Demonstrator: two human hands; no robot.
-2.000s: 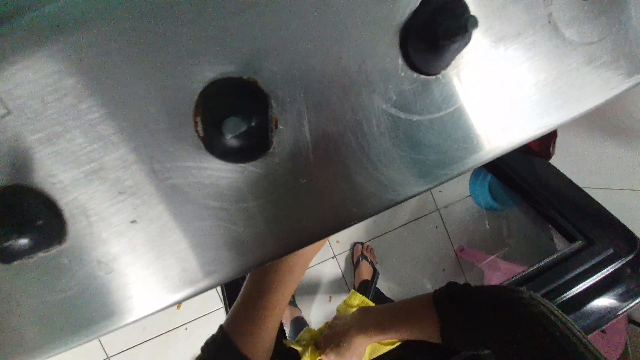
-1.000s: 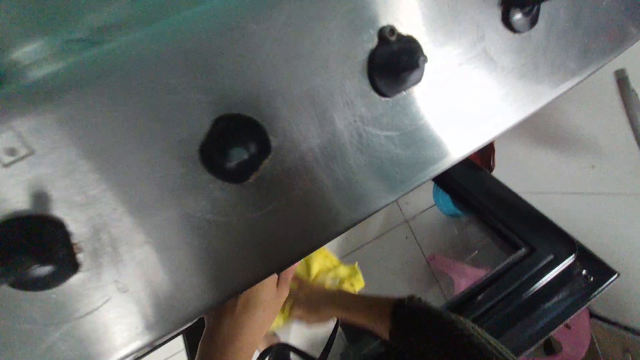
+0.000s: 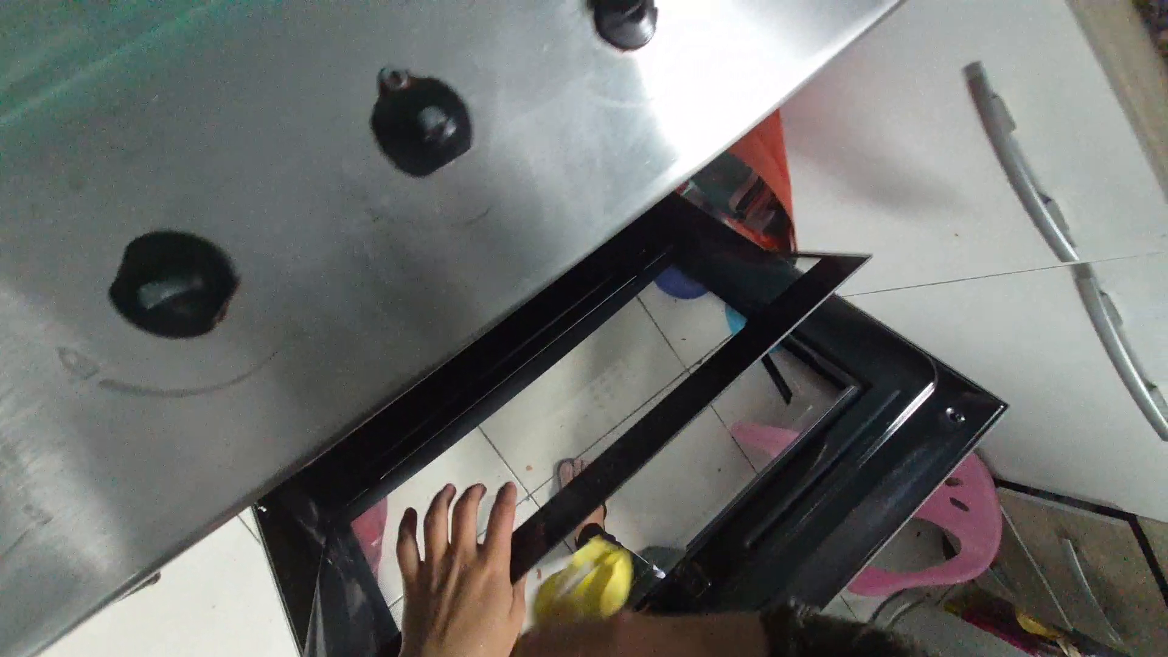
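My left hand [image 3: 464,570] is spread, palm down, against the clear glass pane [image 3: 593,411] over the open black oven door [image 3: 876,429]. A black band [image 3: 693,401] runs along the pane's edge, beside my index finger. Low in the view, my right hand [image 3: 570,637] is blurred and partly cut off, with a yellow cloth [image 3: 589,579] bunched in its grip. Above both hands stretches the stove's stainless steel front panel [image 3: 301,201], bearing black control knobs [image 3: 173,284].
White cabinet fronts with a metal handle [image 3: 1031,173] stand at the right. An orange-red item [image 3: 771,169] lies behind the door. A pink plastic stool [image 3: 958,538] is beyond its corner. A foot [image 3: 575,470] shows through the glass on the tiled floor.
My left hand has come away from the yellow cloth and now lies spread on the glass. More of the oven door and the banded pane show as the view has shifted right.
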